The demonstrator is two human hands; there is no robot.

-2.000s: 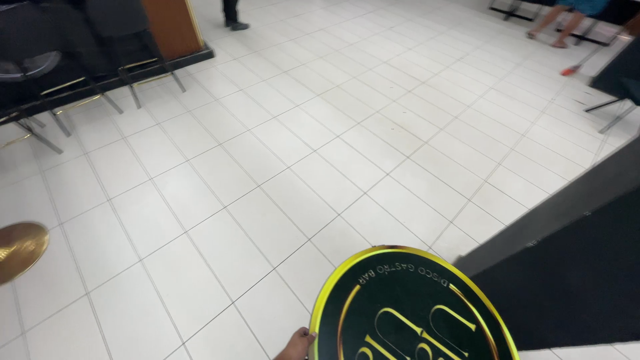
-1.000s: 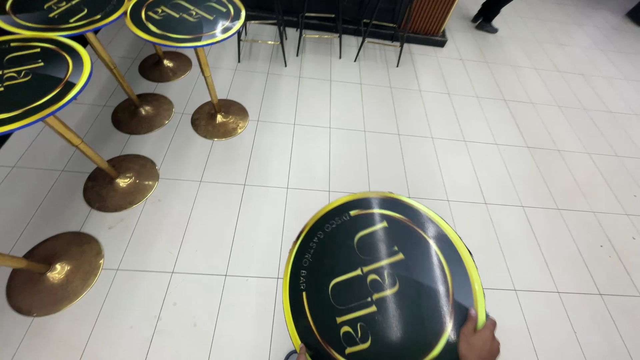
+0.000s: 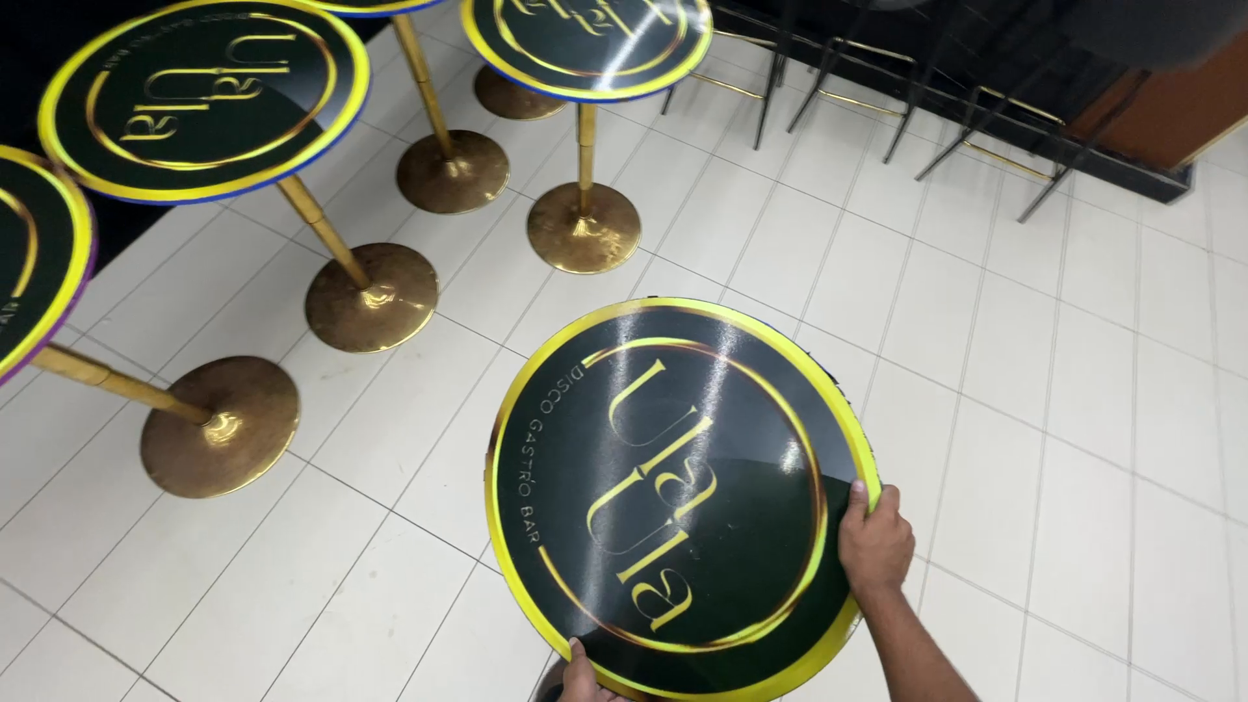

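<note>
Both hands hold a round tabletop, dark green with a yellow rim and printed lettering, over the tiled floor. My right hand grips its right edge, thumb on top and fingers beneath. At the lower left edge, my left hand has its thumb over the rim; its fingers are mostly hidden. What lies under the tabletop is mostly out of sight, apart from a dark shape below the left hand.
Several matching round tables stand on gold pedestals at the left, among them a near one and one farther back. Their round bases rest on white floor tiles. Black stools with brass footrests line a dark counter base.
The view has swung far to the left since the first frame. The right hand, not visible two seconds ago, is on the tabletop's right edge in both later frames.
</note>
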